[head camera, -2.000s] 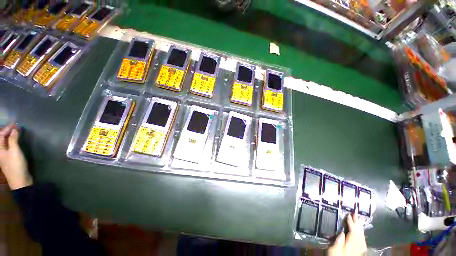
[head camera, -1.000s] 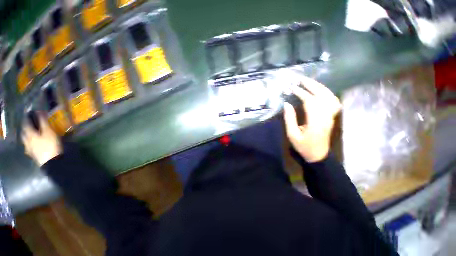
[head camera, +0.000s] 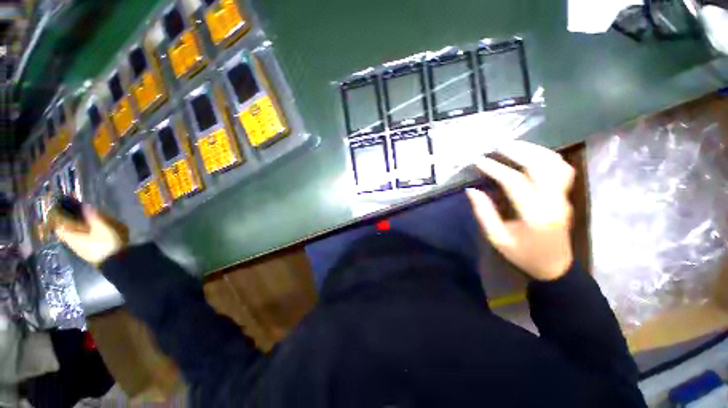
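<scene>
The clear blister tray (head camera: 307, 145) holds two rows of keypad phones (head camera: 259, 111) with yellow-orange keys and dark screens. A clear lens sheet (head camera: 479, 139) with black-bordered lenses (head camera: 503, 76) lies flat near the bench edge: four in the back row, two at the left of the front row. My left hand (head camera: 92, 235) is at the far left beyond the tray's end, closed on a small dark object (head camera: 70, 209), too blurred to identify. My right hand (head camera: 531, 207) is at the sheet's front right, thumb and fingers apart, fingertips at its edge; nothing shows held.
Another tray of phones (head camera: 52, 143) lies further left. A brown carton (head camera: 678, 328) with crumpled clear film (head camera: 654, 215) stands at the right below the bench edge. White and black items (head camera: 591, 14) lie at the back right. Shiny film (head camera: 60, 287) is at the lower left.
My view has swung from the trays down toward my lap and steadied. My left hand has come to the tray's left end and now holds the dark object. My right hand stays by the lens sheet.
</scene>
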